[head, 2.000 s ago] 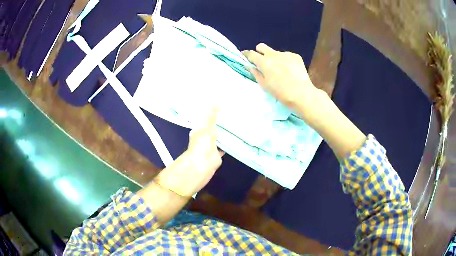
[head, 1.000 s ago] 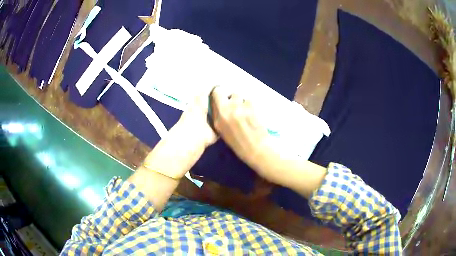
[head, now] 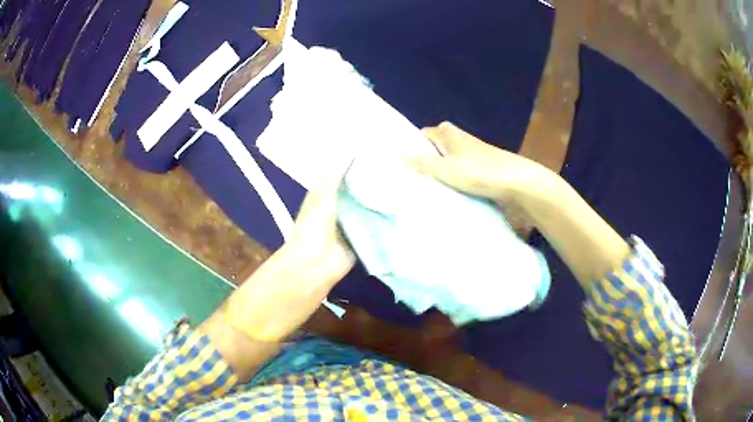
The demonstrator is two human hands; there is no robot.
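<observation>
A thick white and pale-blue bundle [head: 446,247] of cloth lies slantwise in front of me, over navy cut panels [head: 429,58]. Its lower right part is bunched and rounded. My left hand [head: 326,218] grips its near side around the middle. My right hand [head: 466,165] grips its far side, with the fingertips partly lost against the bright white. The bundle's upper left end reaches beyond both hands.
A white strip [head: 248,169] and a short white rectangle [head: 188,96] lie on navy cloth at the left. A large navy panel [head: 652,173] lies right. A straw whisk [head: 737,107] is at the right edge. Green floor [head: 99,247] shows beyond the brown table's edge [head: 198,222].
My hands, close together over the bundle a second ago, are now apart on its two sides. The bundle's lower right part has gone from flat to bunched.
</observation>
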